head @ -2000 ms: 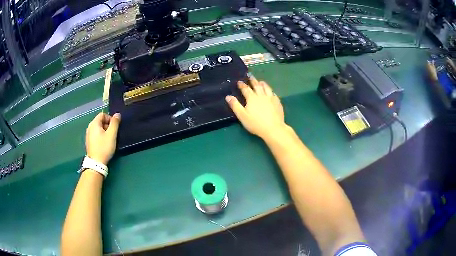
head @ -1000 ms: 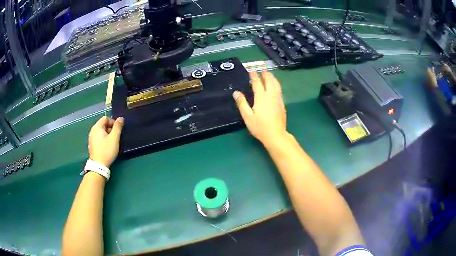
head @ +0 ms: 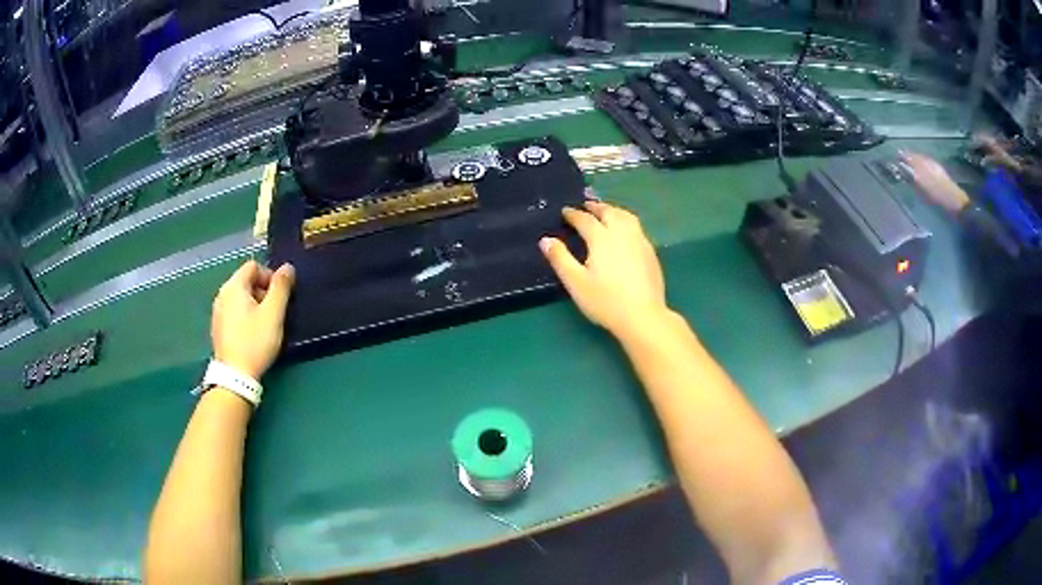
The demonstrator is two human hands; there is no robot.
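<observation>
The black base board (head: 394, 269) lies on the green bench under the microscope or magnifier (head: 371, 126). A brass-yellow stop bar (head: 389, 215) crosses the board. Two ringed discs (head: 469, 171) sit at its rear. My left hand (head: 254, 311), with a white band at the wrist, pinches the board's left edge between thumb and fingers. My right hand (head: 611, 263) rests at the board's right edge, thumb apart from the slightly bent fingers, holding nothing visible. Its fingertips lie near the edge.
A green solder wire spool (head: 494, 454) stands near the bench's front edge. The soldering station (head: 868, 217) and yellow sponge (head: 820, 306) are right. Loaded trays (head: 731, 109) lie behind. A carrier strip (head: 63, 360) lies far left. Another person's hand (head: 937, 183) is beyond the station.
My right hand's fingers lifted and stretched forward, then drew back and bent at the board's edge. My left hand stayed. The other person's hand came closer to the soldering station. The view shifted slightly.
</observation>
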